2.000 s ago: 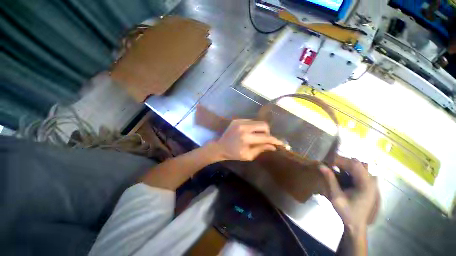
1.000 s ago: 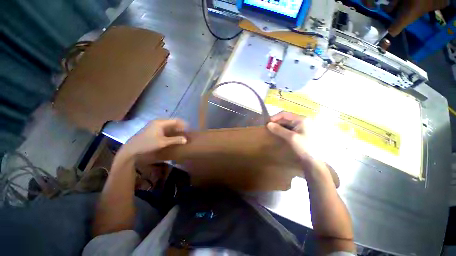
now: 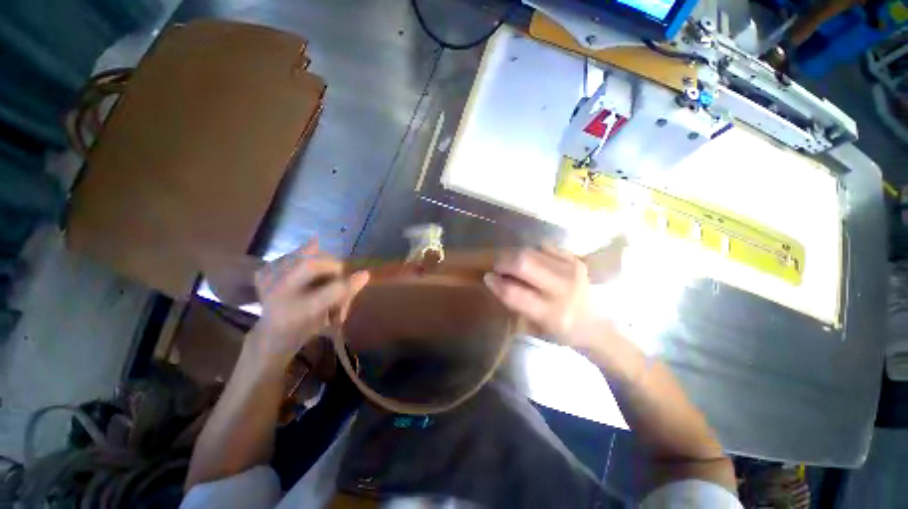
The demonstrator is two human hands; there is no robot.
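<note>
A brown bag panel is held between my two hands above the table's front edge, blurred by motion. Its handle hangs as a loop toward my body. A small pale, shiny lump, perhaps the wrapped clasp, sticks out at the middle of the top band on the far side. My left hand grips the band's left part near one handle end. My right hand grips the right part near the other end. The rest of the panel is largely hidden or blurred.
Stacked brown panels lie at the table's left end, handles outward. The white carrier plate with the yellow template is ahead right, under the white machine head. A blue-framed touchscreen is behind. Brown pieces lie below left.
The handle loop was pointing away toward the machine and now hangs toward my body. The panel has been turned over or around, and the pale lump now shows. Both hands still hold the band.
</note>
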